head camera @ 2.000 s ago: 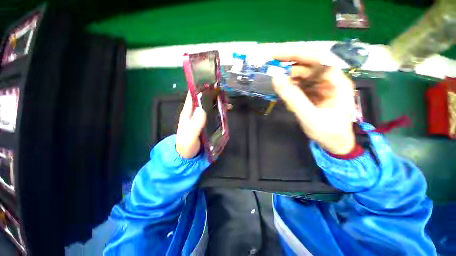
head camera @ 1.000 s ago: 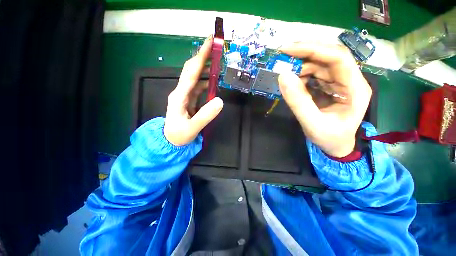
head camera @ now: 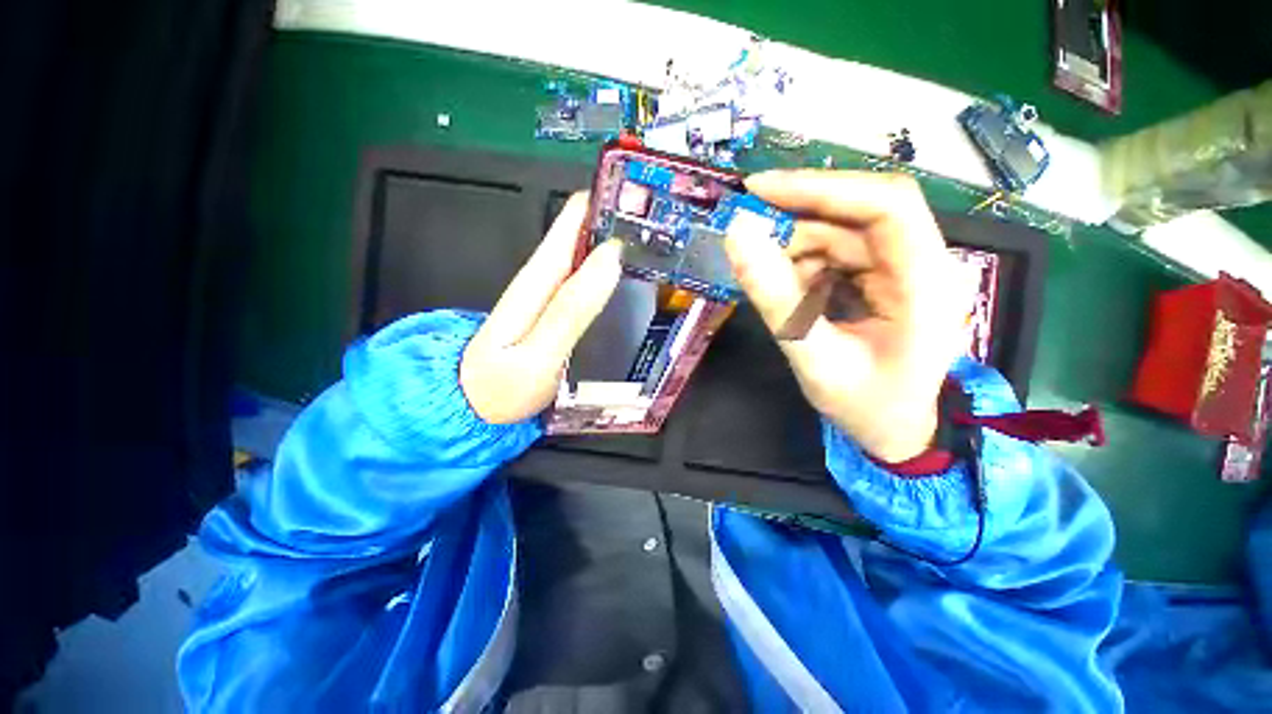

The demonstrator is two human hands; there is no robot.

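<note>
A red-rimmed phone mid-frame (head camera: 670, 366) is held tilted above the black foam tray, its open side facing me, with a dark battery in its lower half. My left hand (head camera: 537, 328) grips its left side. A blue mainboard with grey shields (head camera: 672, 248) lies at the upper half of the frame; I cannot tell whether it is fully seated. My right hand (head camera: 865, 300) pinches the board's right end between thumb and fingers. A dark thin piece, perhaps tweezers (head camera: 806, 310), shows in the right palm. An orange strip (head camera: 681, 299) shows below the board.
The foam tray (head camera: 433, 258) lies beneath the hands, a phone in its right pocket. Loose boards (head camera: 586, 112) and a dark module (head camera: 1007, 145) lie beyond. A red bin (head camera: 1186, 356) is at right, another phone (head camera: 1088, 49) at far right, a tall black stack (head camera: 112, 279) at left.
The frame has turned from edge-on to open side facing me, and the board has come from beside it onto its upper half. Both hands still hold their things.
</note>
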